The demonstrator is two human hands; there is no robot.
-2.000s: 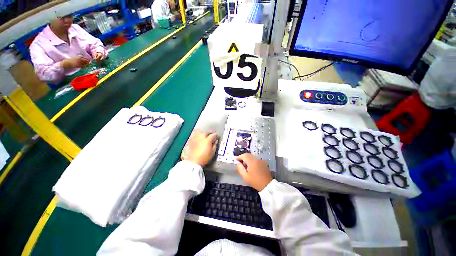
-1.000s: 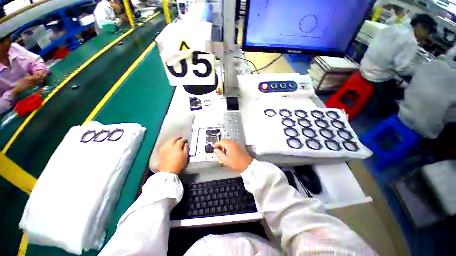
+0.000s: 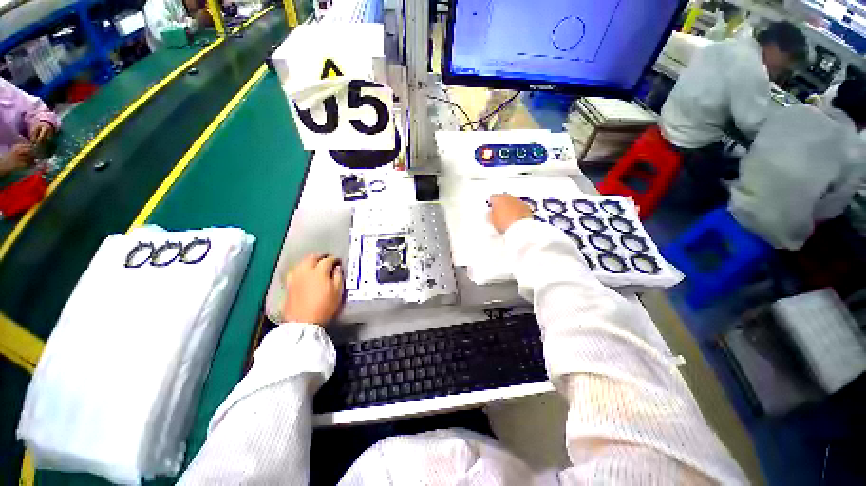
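The dark fixture (image 3: 391, 259) sits on the silver-grey base plate (image 3: 432, 249) in the middle; whether a ring is seated in it is hard to tell. My left hand (image 3: 316, 287) rests at the left front corner of the plate; whether it holds anything cannot be made out. My right hand (image 3: 510, 211) is at the upper left of the right foam sheet stack (image 3: 489, 261), where black rings (image 3: 595, 224) lie in rows. Its fingertips are small and blurred, so a ring in them cannot be confirmed. The left foam sheet stack (image 3: 123, 342) bears three rings (image 3: 167, 252).
The machine head (image 3: 342, 109) and column (image 3: 418, 95) stand behind the plate, with a spare fixture piece (image 3: 354, 187) below. The control panel (image 3: 513, 154) is behind the right foam. The keyboard (image 3: 437, 359) lies in front. A monitor (image 3: 560, 43) stands behind; seated workers are at both sides.
My right hand has left the fixture and moved right and away to the right foam stack. My left hand stays by the plate. The view has turned to the right.
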